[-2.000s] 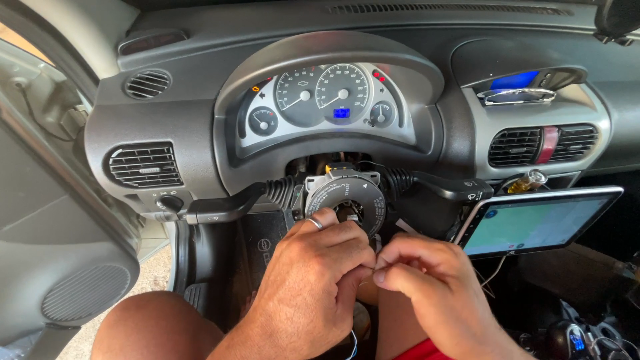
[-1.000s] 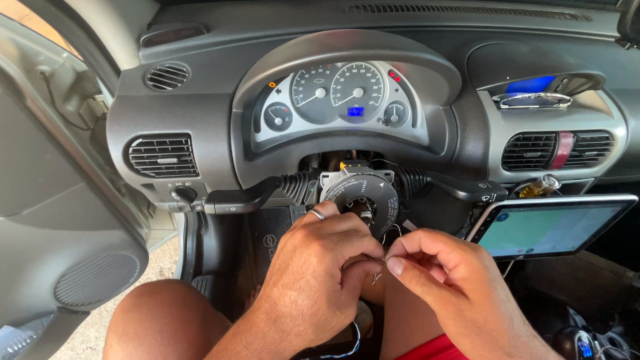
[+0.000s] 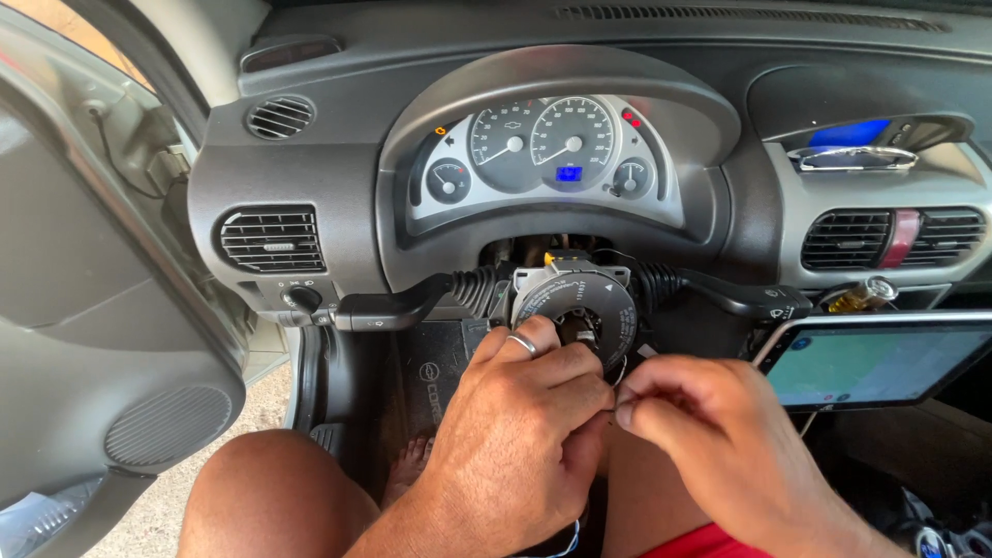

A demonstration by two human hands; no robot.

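Observation:
My left hand (image 3: 527, 411), with a ring on one finger, pinches a thin wire just below the steering column. Fingertips of my right hand (image 3: 697, 418) meet it there, pinched on the same wire (image 3: 621, 372); its end is hidden between the fingers. Behind my left hand is the round black clock spring (image 3: 618, 310) on the column, with no steering wheel fitted. A black stalk juts out on each side, the left (image 3: 395, 304) and the right (image 3: 736, 293). Blue and white wires (image 3: 572, 542) show below my left wrist.
The instrument cluster (image 3: 542, 155) is lit beyond the column. At right a tablet-like screen (image 3: 883, 360) leans below the air vents (image 3: 846, 239), near a small bottle of amber liquid (image 3: 864, 294). Eyeglasses (image 3: 856, 159) rest on the dashboard. The door (image 3: 93, 310) stands open at left.
Both hands stay together below the clock spring. The wire loop that stood out between the fingers one second ago now shows less. The view has shifted slightly.

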